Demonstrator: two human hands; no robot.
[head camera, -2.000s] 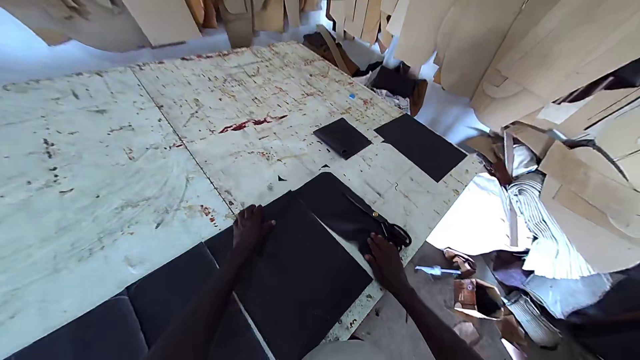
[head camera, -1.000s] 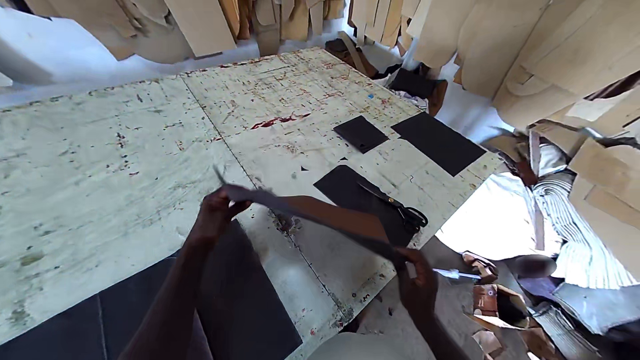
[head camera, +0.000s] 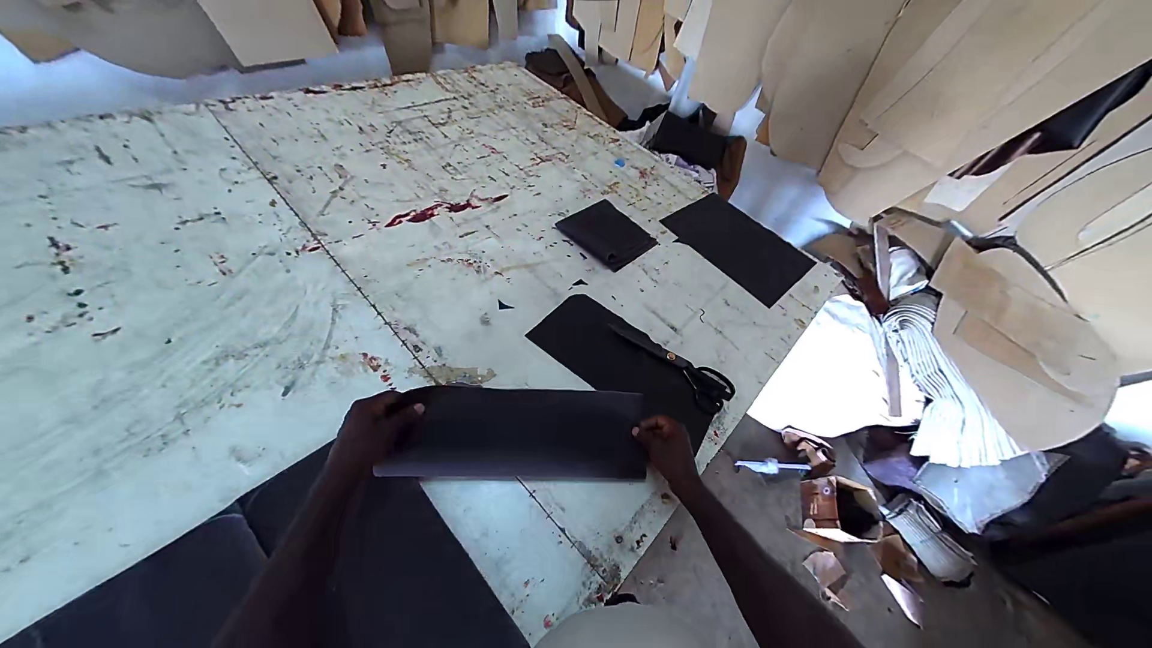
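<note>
My left hand (head camera: 376, 432) grips the left end of a dark sheet (head camera: 531, 434), folded or bent over, with its thumb on top. At the sheet's right end, my right hand (head camera: 664, 443) pinches the edge. The sheet is held above the table near its front edge. Just beyond it, black-handled scissors (head camera: 670, 357) lie on a dark piece with a rounded corner (head camera: 585, 346). More dark material (head camera: 414, 567) lies under my left forearm. Farther back are a folded dark piece (head camera: 605, 234) and a flat dark rectangle (head camera: 738, 247).
The worktable (head camera: 270, 270) is pale, scratched and stained, with a seam across it. Small dark scraps (head camera: 505, 305) lie on it. Card patterns (head camera: 828, 81) hang along the back and right. Right of the table, an open cardboard box (head camera: 837, 508) and striped cloth (head camera: 936, 378) are on the floor side.
Both hands lay on the dark material two seconds ago. They then lifted a sheet, seen edge-on and tilted; now it hangs roughly level, its broad face toward me.
</note>
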